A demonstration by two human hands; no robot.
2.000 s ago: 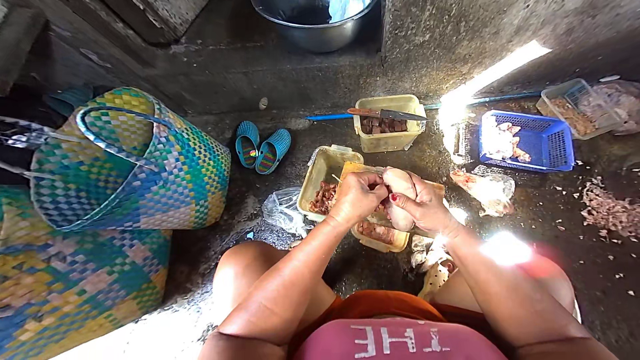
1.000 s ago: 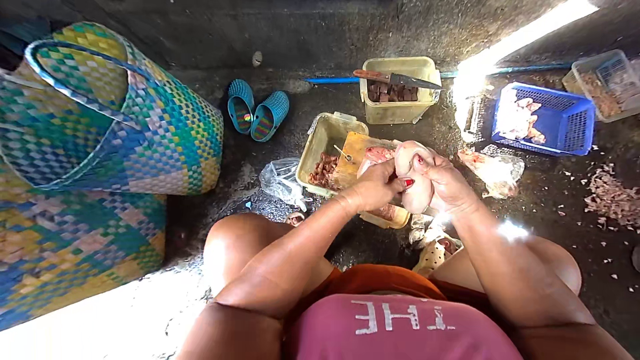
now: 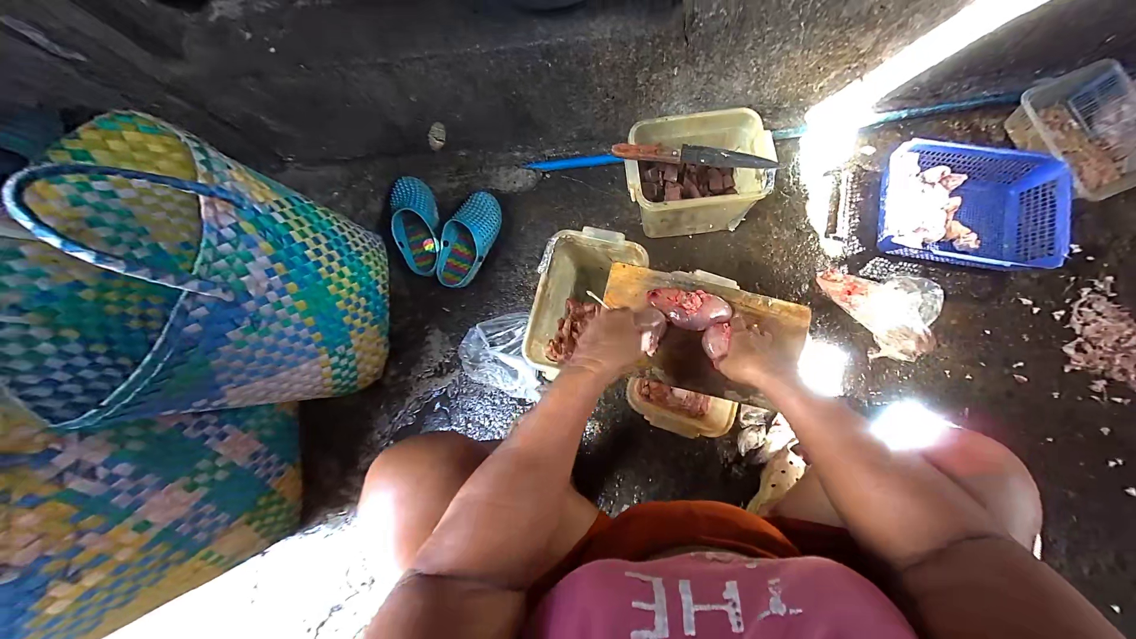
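Note:
A piece of raw poultry, probably a skinned chicken or duck carcass (image 3: 690, 307), lies on a wooden board (image 3: 781, 311). My left hand (image 3: 611, 339) grips a pinkish rounded part at its left. At its right, my right hand (image 3: 745, 348) grips another part. Under the board's left side stands a yellowish plastic container (image 3: 552, 282) with small reddish meat pieces (image 3: 572, 327). Nearer my knees is a small tub (image 3: 688, 424) with meat. A knife (image 3: 728, 157) with a reddish-brown handle lies across the rim of a container (image 3: 706, 216) holding dark cubes (image 3: 683, 182).
Blue clogs (image 3: 470, 235) and woven plastic baskets (image 3: 293, 293) stand at the left. A clear plastic bag (image 3: 501, 355) lies beside the left container. To the right are a blue plastic basket (image 3: 1021, 209), a bag with meat (image 3: 887, 311), a clear container (image 3: 1078, 133) and scraps (image 3: 1100, 337).
My hands have lowered toward the board and moved apart, each at one side of the meat, which they held up close together before.

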